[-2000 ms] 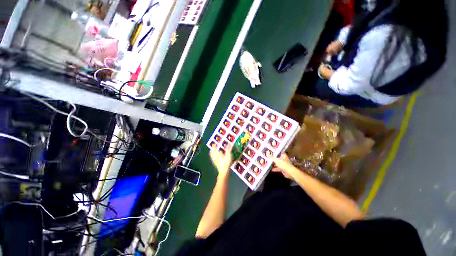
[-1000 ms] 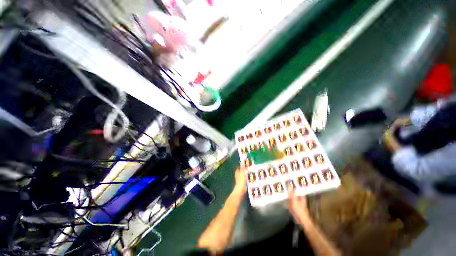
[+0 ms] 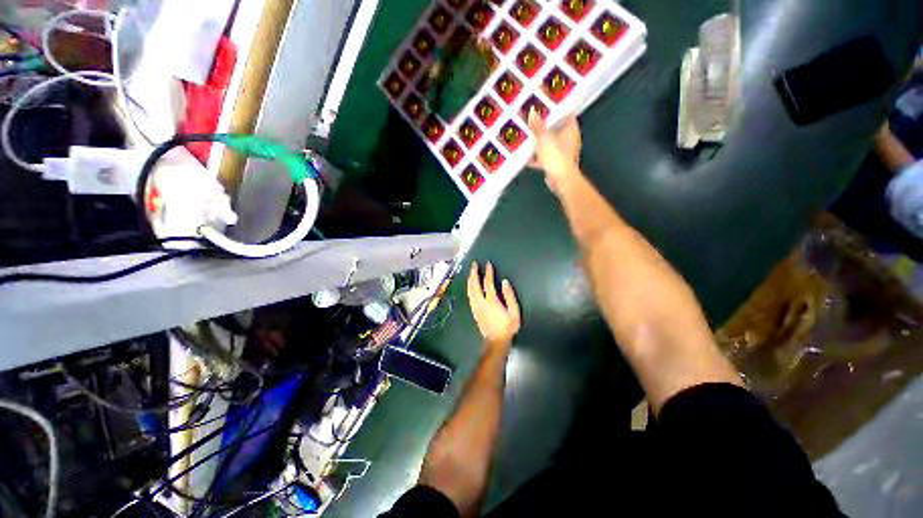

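Observation:
The white component tray (image 3: 526, 61) with its grid of red-and-dark cells lies tilted at the top of the view, over the bench's pale strip and darker green channel. Blurred green circuit boards (image 3: 460, 81) lie on its left part. My right hand (image 3: 555, 152) grips the tray's near edge, with fingertips on top and part of the hand against the side. My left hand (image 3: 494, 306) is away from the tray, over the green bench, empty with its fingers apart.
A whitish object (image 3: 710, 81) and a black phone (image 3: 835, 79) lie right of the tray. A grey shelf beam (image 3: 202, 293), cables and a smartphone (image 3: 416, 369) are at left. A carton (image 3: 810, 324) and part of a person's arm (image 3: 899, 162) are at right.
The tray is now farther out along the bench, away from my body. My left hand has let go of it; my right arm has stretched out with it. The view has shifted closer to the bench.

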